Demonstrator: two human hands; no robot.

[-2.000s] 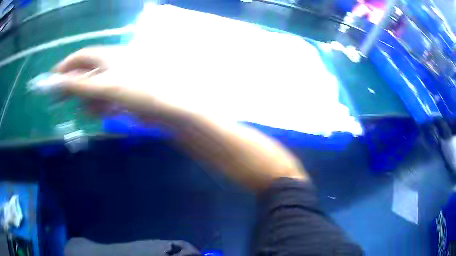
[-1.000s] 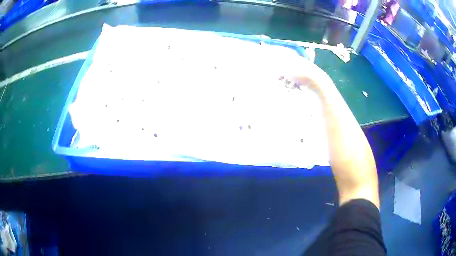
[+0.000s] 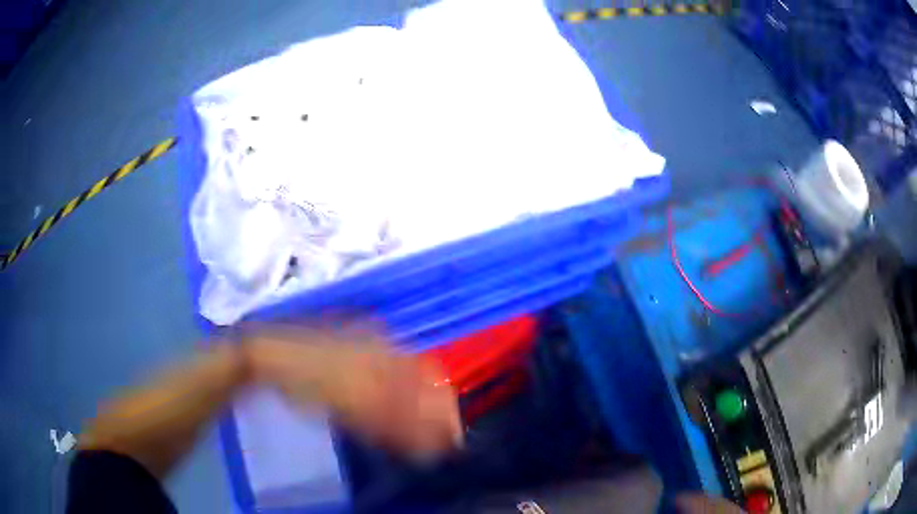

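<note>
A blue crate (image 3: 503, 246) holds a bright white, sheet-like mass (image 3: 452, 110) with small dark dots, overexposed and crumpled at its left end. The crate is on top of a stack at centre left. My left hand (image 3: 377, 392) is strongly blurred in front of the stack's near side, its dark-sleeved arm coming from the lower left. Whether it holds anything cannot be told. A small blurred patch of skin at the bottom edge, left of the machine's red button, looks like my right hand (image 3: 709, 505), mostly cut off.
Red plastic (image 3: 488, 361) shows under the stack. At right, a blue table (image 3: 654, 311) bears a red lead, a white roll (image 3: 837, 186) and the grey machine base (image 3: 835, 361) with a green button (image 3: 730, 405) and a red button (image 3: 758, 500). Yellow-black tape (image 3: 101, 188) crosses the floor.
The view has turned from the crate on the green bench to the crate stack and machine. My right arm has left the crate area; my left arm has come into view.
</note>
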